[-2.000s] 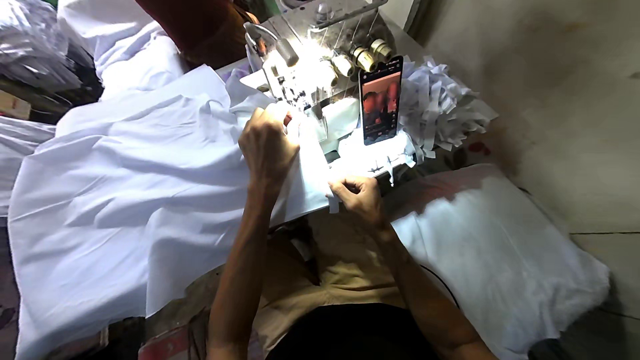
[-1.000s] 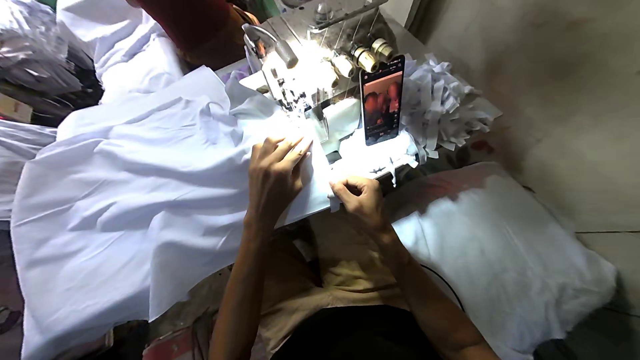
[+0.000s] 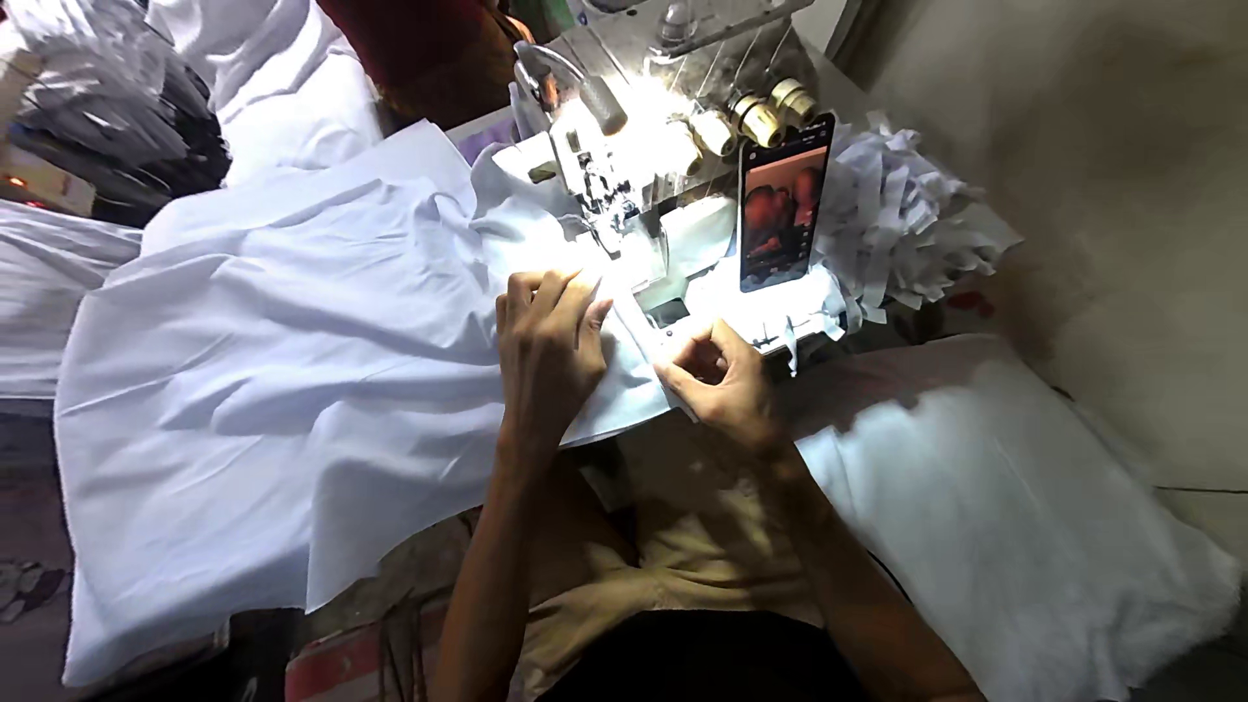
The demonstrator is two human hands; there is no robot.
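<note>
A large piece of white fabric (image 3: 322, 361) spreads over the table and runs up to the needle area of an overlock sewing machine (image 3: 604, 205). My left hand (image 3: 551, 336) rests flat on this fabric just below the presser foot, its fingers slightly apart and pressing down. To its right, my right hand (image 3: 717, 375) pinches the fabric's right edge between thumb and fingertips, near the front edge of the table. Bright lamp light washes out the needle and the cloth around it, so the stitching point is hard to see.
A smartphone (image 3: 784, 205) stands upright against the machine, below its tension knobs (image 3: 759, 121). Behind it lies a heap of white fabric strips (image 3: 902, 214). More white cloth (image 3: 1014, 507) lies at the right. A person in dark red (image 3: 419, 49) is beyond the table.
My left hand has moved down, away from the needle area, and now lies flatter on the fabric. My right hand has stayed at the fabric's edge.
</note>
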